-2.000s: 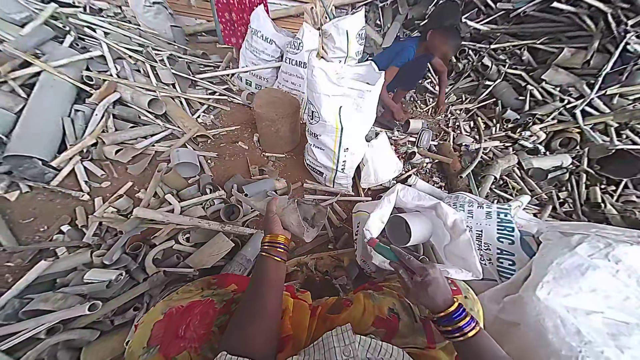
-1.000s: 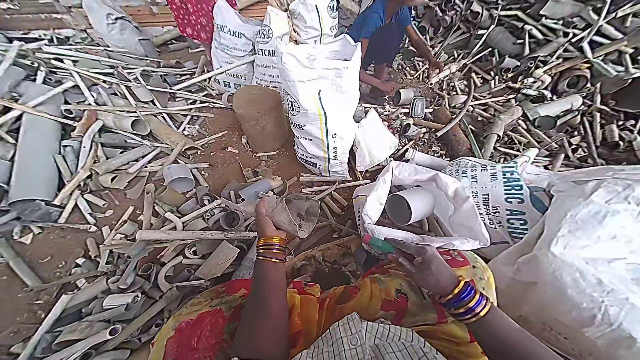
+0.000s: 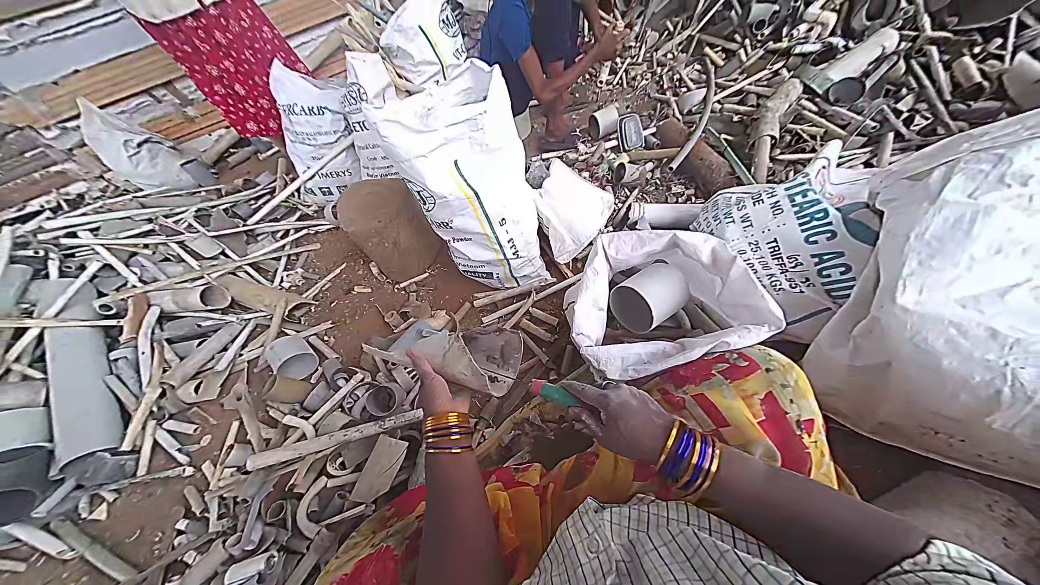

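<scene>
My left hand [image 3: 437, 390], with yellow bangles at the wrist, grips a broken grey plastic pipe piece [image 3: 467, 353] with a wide, jagged opening. To its right, my right hand [image 3: 621, 418] is closed around a green and red handle [image 3: 556, 393]; what tool it belongs to cannot be told. Just beyond the right hand stands an open white woven sack [image 3: 597, 337], and a wide grey pipe section [image 3: 650, 296] lies inside it with other pieces. Both hands are above my lap, apart from each other.
Scrap pipe pieces [image 3: 77, 382] cover the ground at left. Upright white sacks [image 3: 467, 179] stand ahead, beside a brownish curved piece [image 3: 390, 227]. A large filled sack [image 3: 942, 325] is at right. Another person in a blue shirt [image 3: 505, 36] is near the far scrap heap.
The other person's head was in view two seconds ago and is now out of the frame. My hands hold the same pipe piece and handle as before. The view has shifted somewhat.
</scene>
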